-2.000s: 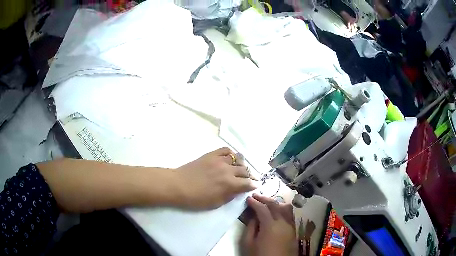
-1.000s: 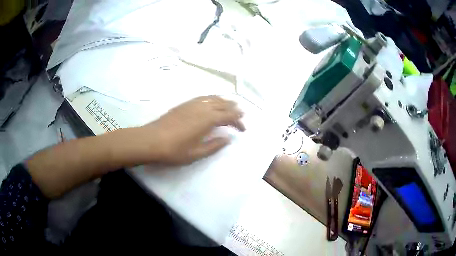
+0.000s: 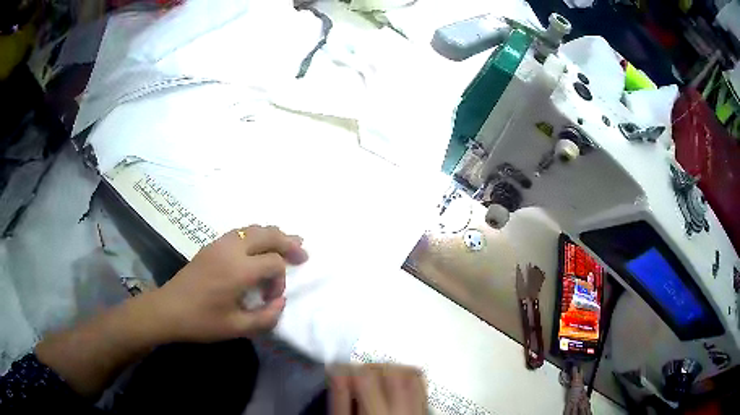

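A bright white fabric piece [image 3: 320,316] hangs over the table's front edge; its outline is partly lost in glare. My left hand [image 3: 235,284] is at its left part, fingers curled towards the thumb, with white cloth showing between them. My right hand [image 3: 379,389] is at the bottom edge of the picture, cut off, beside the fabric's lower end; its grip is hidden. The sewing machine [image 3: 600,154] stands at the right with a green front cover [image 3: 487,97]. The shiny needle plate [image 3: 456,214] is below it, away from both hands.
Dark-handled snips [image 3: 530,316] and a phone with a lit red screen [image 3: 580,296] lie below the machine. A small silver disc [image 3: 474,240] is by the needle plate. More white cloth [image 3: 187,73] covers the back. Printed scale marks [image 3: 170,209] run along the left table edge.
My left hand has moved from flat on the cloth near the needle to the front left, fingers now curled. My right hand, out of view a second ago, shows at the bottom edge.
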